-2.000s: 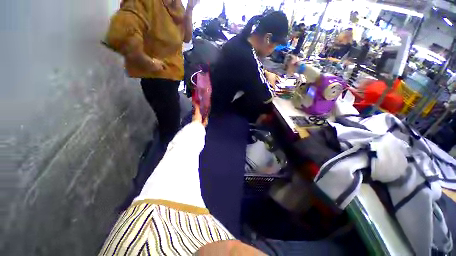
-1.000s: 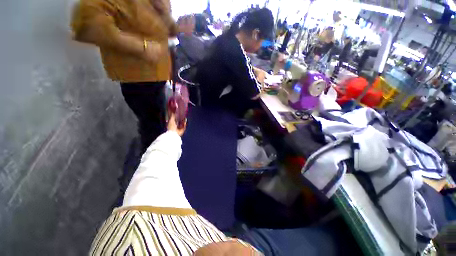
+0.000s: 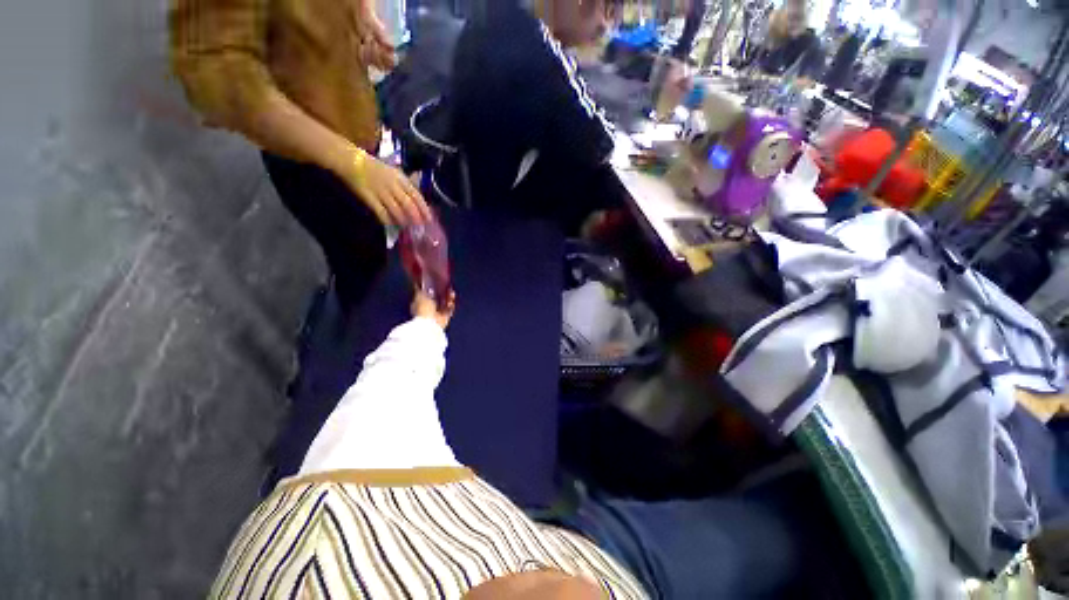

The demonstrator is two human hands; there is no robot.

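My left hand (image 3: pixel 434 307), at the end of a white sleeve reaching away from me, grips the lower end of a shiny red packet (image 3: pixel 424 256). The hand of a person in a mustard-brown top is at the packet's upper end and seems to touch it. Pale grey garments with dark lines (image 3: pixel 897 322) lie heaped on the white, green-edged table (image 3: pixel 862 498) at the right. A small blurred brownish shape at the lower right edge may be my right hand; I cannot tell.
A person in black sits at a neighbouring table with a purple sewing machine (image 3: pixel 760 164). A black basket (image 3: pixel 596 370) with pale cloth stands below. A dark blue surface (image 3: pixel 498 352) lies beside my arm. Grey flooring (image 3: pixel 129 352) is at the left.
The standing person's hand has come down to the red packet. My left hand still holds it, now lower in the picture. The view has shifted.
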